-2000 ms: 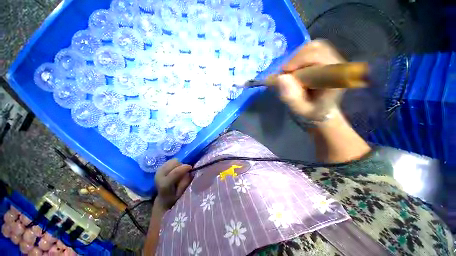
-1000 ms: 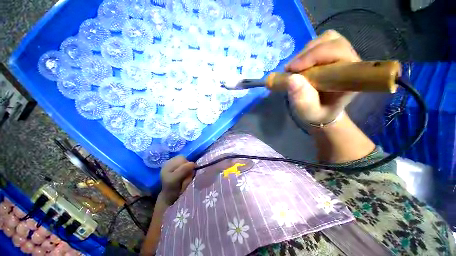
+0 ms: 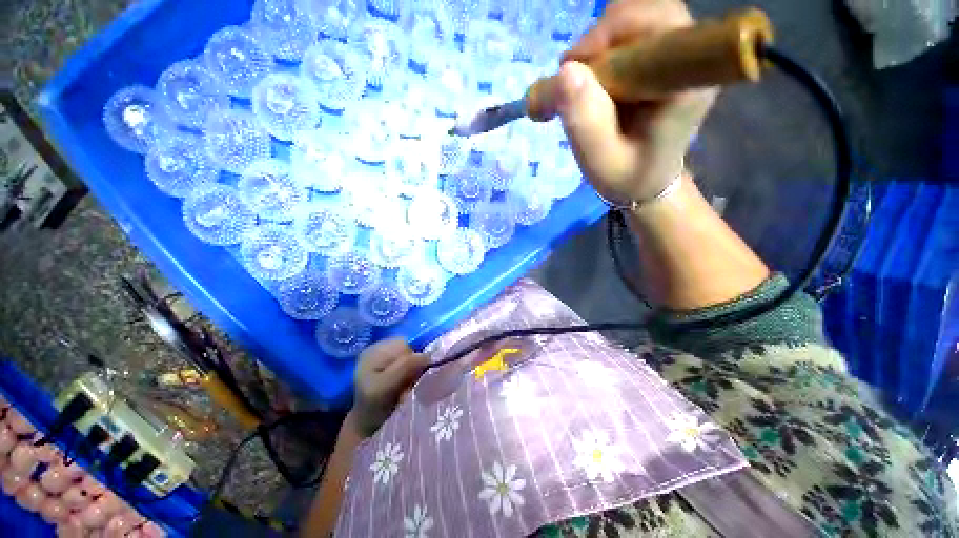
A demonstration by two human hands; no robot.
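Observation:
My right hand (image 3: pixel 631 110) grips the wooden handle of a soldering iron (image 3: pixel 673 58). The iron's tip points left over the clear ribbed plastic parts (image 3: pixel 271 189) in a blue tray (image 3: pixel 189 284); glare hides whether it touches one. Its black cord (image 3: pixel 841 137) loops from the handle down behind my right forearm and across the apron. My left hand (image 3: pixel 387 380) is closed around the cord near the tray's bottom edge.
A spare iron with a wooden handle (image 3: pixel 226 397) lies on the speckled bench (image 3: pixel 63 263). A cream power strip (image 3: pixel 131 436) and pink rounded parts (image 3: pixel 63 489) are at lower left. Stacked blue trays (image 3: pixel 904 273) and part of a wire fan are at right.
The iron and my right hand have moved up and left, with the handle tilted upward. The tray and my left hand appear slightly farther right. The cord loop now hangs wide.

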